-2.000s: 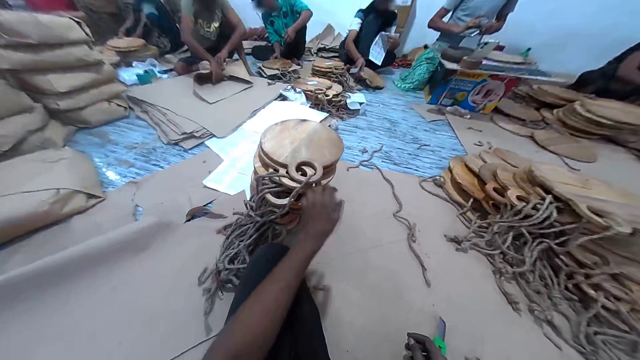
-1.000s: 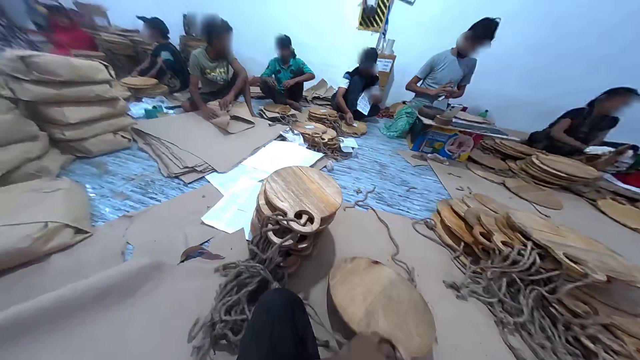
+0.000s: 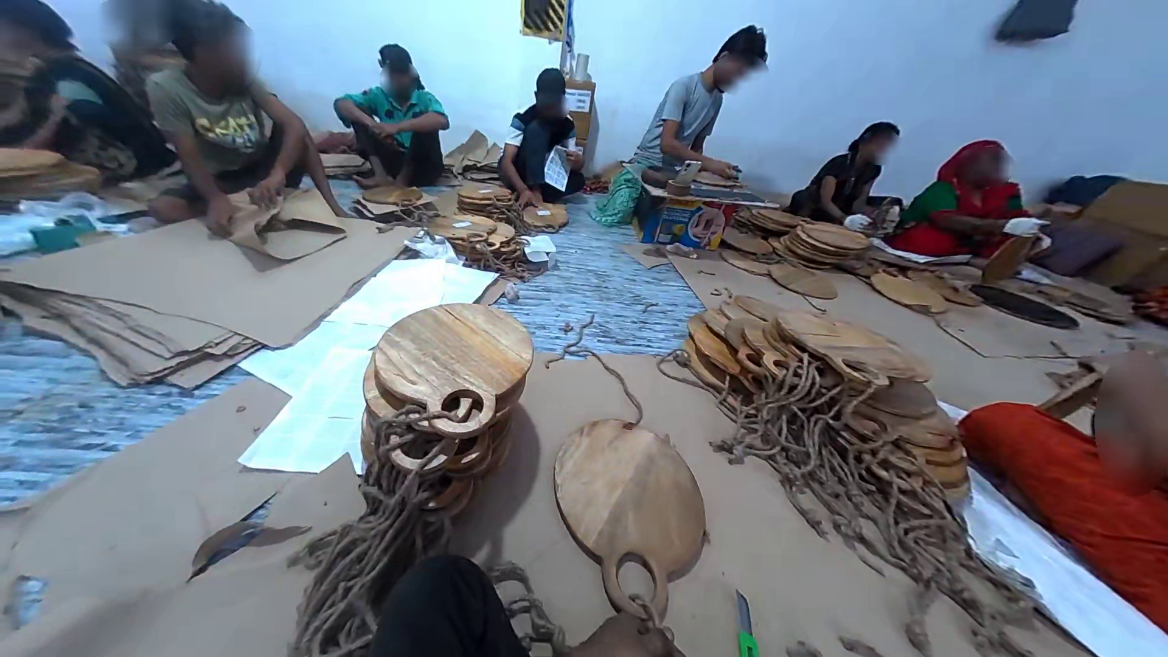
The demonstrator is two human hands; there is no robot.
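Observation:
A round wooden board (image 3: 630, 493) with a ring handle lies flat on brown cardboard, its handle toward me. At the bottom edge, what appears to be my left hand (image 3: 625, 639) closes on the rope at that handle; the frame cuts off most of it. My right hand is not in view. Left of the board stands a stack of similar round boards (image 3: 453, 351), with twine ropes (image 3: 365, 547) hanging from their ring handles. To the right rises another pile of boards (image 3: 849, 342) with tangled ropes. A green-handled utility knife (image 3: 746, 634) lies right of my hand, blade pointing away.
My dark-clothed knee (image 3: 447, 607) is beside the left stack. White paper sheets (image 3: 319, 401) lie behind it, and cardboard sheets (image 3: 210, 265) farther left. Several people sit or work along the wall. Someone in orange cloth (image 3: 1068, 493) is close on the right.
My hand has left the stack, and a board lies on the cardboard between the two piles. Its handle now shows. The view has tilted up since the first frame.

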